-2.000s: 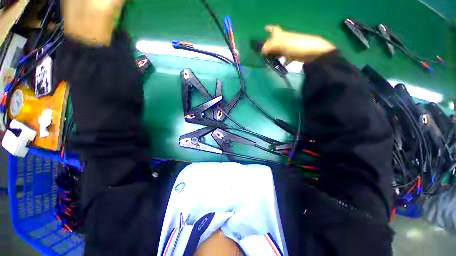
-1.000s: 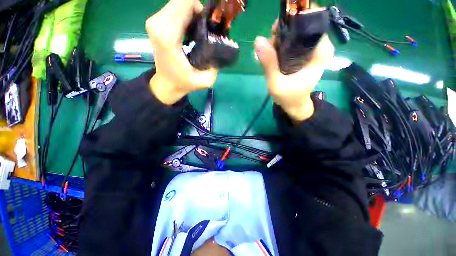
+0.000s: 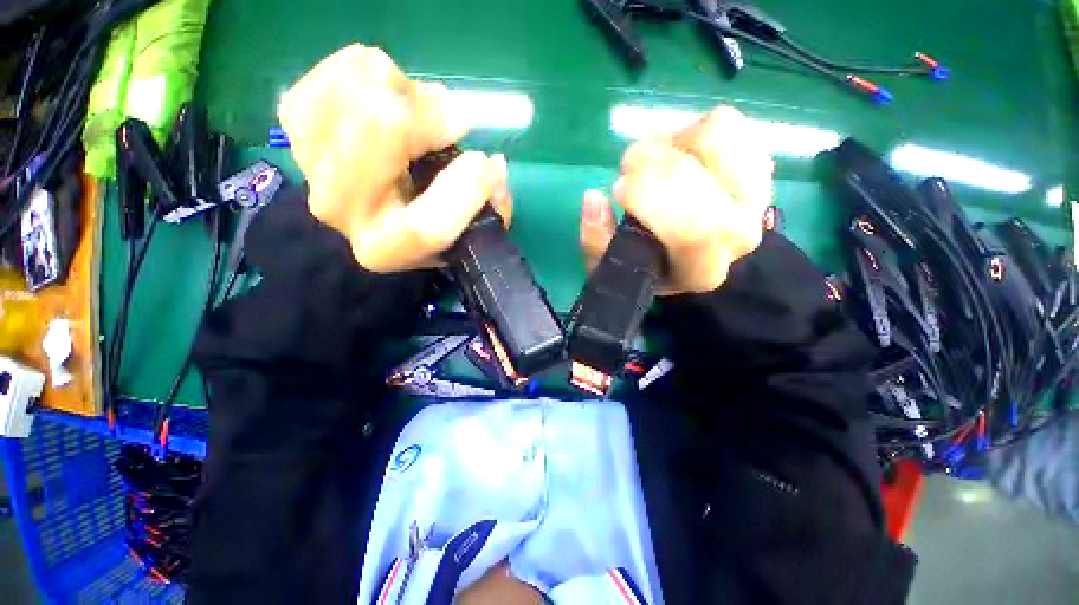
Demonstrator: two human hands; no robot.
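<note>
My left hand (image 3: 391,177) is closed around a black battery clamp (image 3: 509,296), its jaw end angled down and to the right. My right hand (image 3: 698,201) is closed around another black battery clamp (image 3: 615,307), its jaw end angled down and to the left. Coppery metal shows at both jaw ends, which are close together in front of my shirt. The handle ends are mostly hidden in my hands. More clamps (image 3: 438,372) lie on the green mat (image 3: 544,177) beyond my shirt, partly covered by my arms and the held clamps.
A large pile of clamp leads (image 3: 947,284) lies at right, a red bin (image 3: 902,499) below it. Two clamps (image 3: 728,41) with leads lie at the far side. At left are several clamps (image 3: 142,166), a bright green packet (image 3: 148,59), an orange-brown board (image 3: 89,307) and a blue basket (image 3: 59,496).
Both held clamps have turned from jaws up to jaws down, towards my body. Both hands have moved down from the top edge. The far clamps appear further left.
</note>
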